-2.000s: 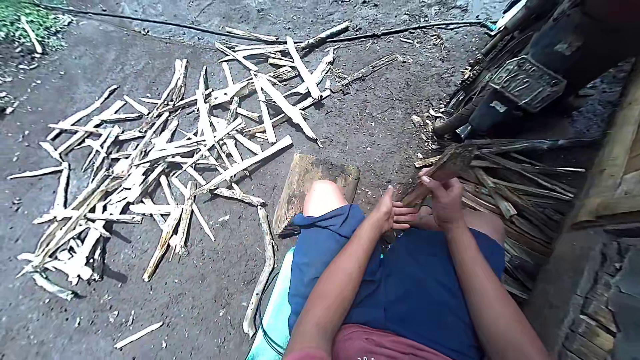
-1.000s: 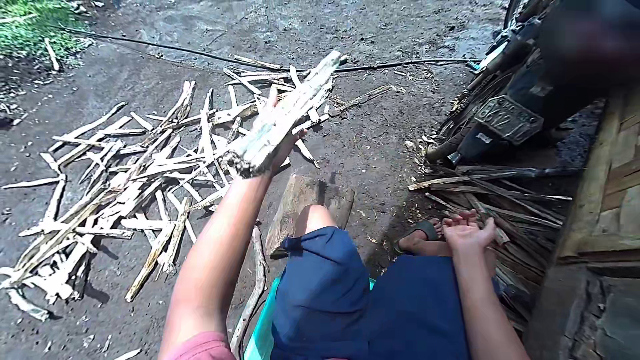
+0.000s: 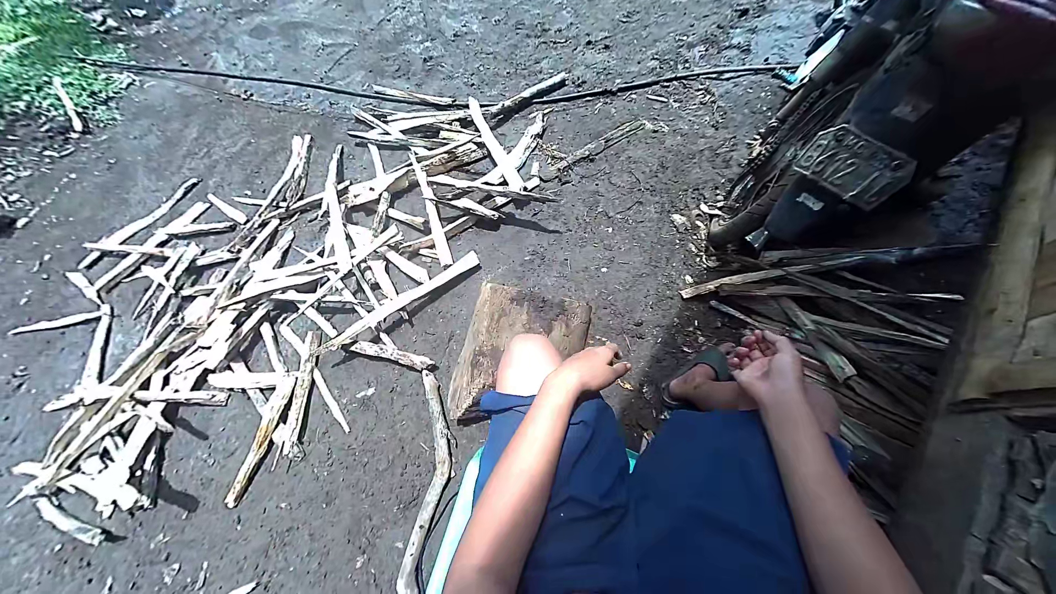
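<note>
My left hand point(image 3: 590, 368) is over my left knee, palm down, fingers a little bent, with nothing visible in it. Palm up above the right thigh, my right hand point(image 3: 766, 363) is empty with its fingers loosely curled. A wooden block point(image 3: 483, 351) lies on the ground under and beside my left knee. Left of it, split pieces of firewood point(image 3: 330, 272) are spread in a loose, overlapping pile in the sun. More split sticks point(image 3: 833, 330) lie in the shade just beyond my right hand.
A motorcycle's rear end with a plate point(image 3: 855, 165) stands at the upper right. A black hose point(image 3: 289, 82) crosses the ground at the top. A wooden panel point(image 3: 1011, 272) borders the right side. A long crooked branch point(image 3: 435, 470) lies left of my legs.
My left hand, which held a split piece of wood out over the pile one second ago, has come back to my knee without it. My right hand stays near the right thigh.
</note>
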